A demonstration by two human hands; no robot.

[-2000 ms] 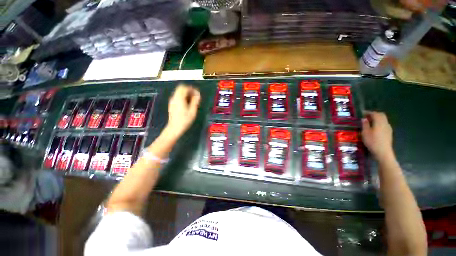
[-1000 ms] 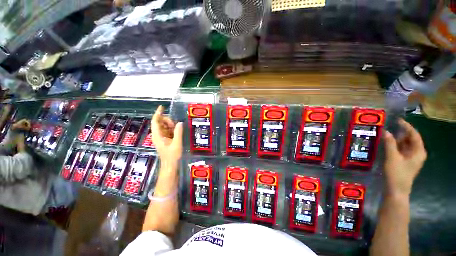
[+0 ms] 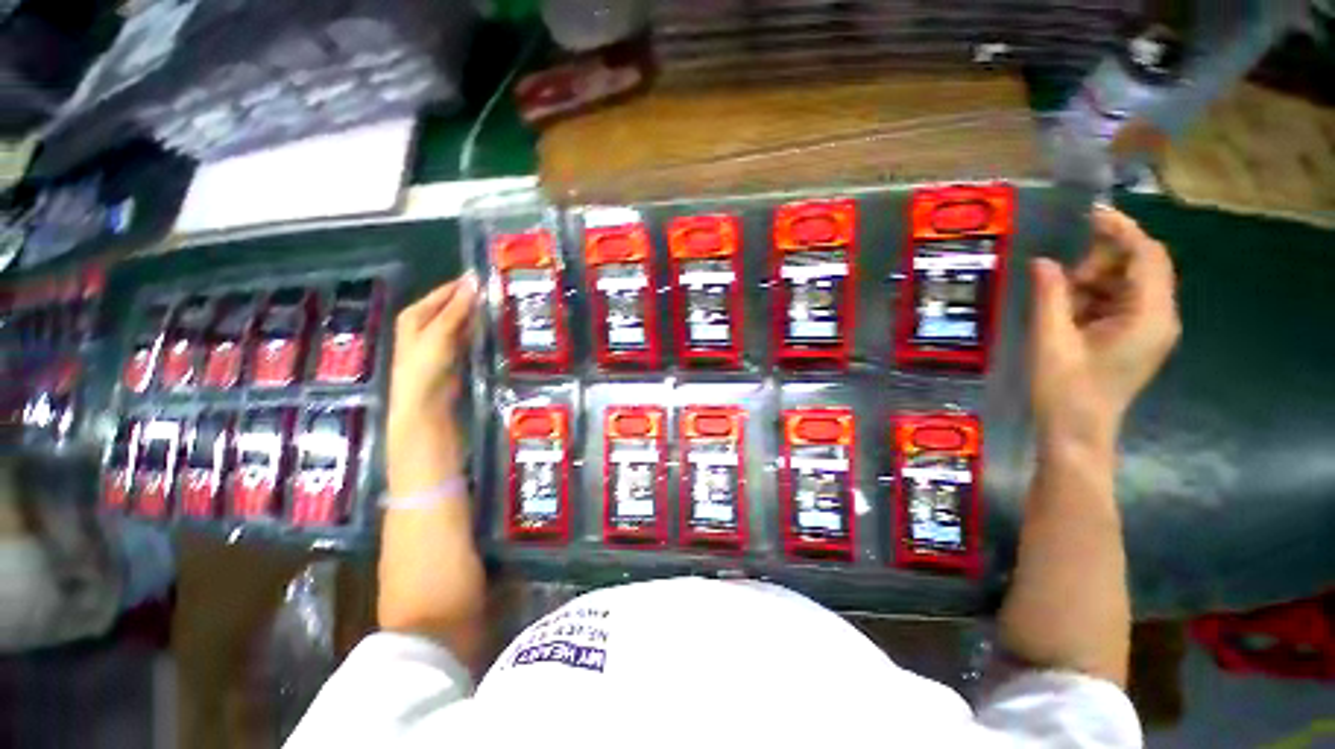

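A clear phone tray (image 3: 586, 392) holds red-edged phones in two rows, backs up with dark centres and pale labels, such as the phone (image 3: 813, 285) in the back row. The tray looks tilted and lifted, its right side nearer the camera. My left hand (image 3: 428, 351) is at its left edge, fingertips on the rim. My right hand (image 3: 1105, 315) grips its right edge near the back corner, fingers curled. A second phone tray (image 3: 384, 384) lies to the left on the green bench, its phones showing dark screens and red keypads. The picture is somewhat blurred.
A brown board (image 3: 776, 135) runs along the bench back. A white sheet (image 3: 297, 179) lies at back left below stacked grey-white parts (image 3: 278, 88). A bottle (image 3: 1101, 110) stands at back right. More phones (image 3: 44, 344) lie at far left. Something red (image 3: 1266, 637) is at lower right.
Two seconds ago the tray lay on the bench and my left hand was off it. Both hands have since come to its edges, and it is raised and shifted left.
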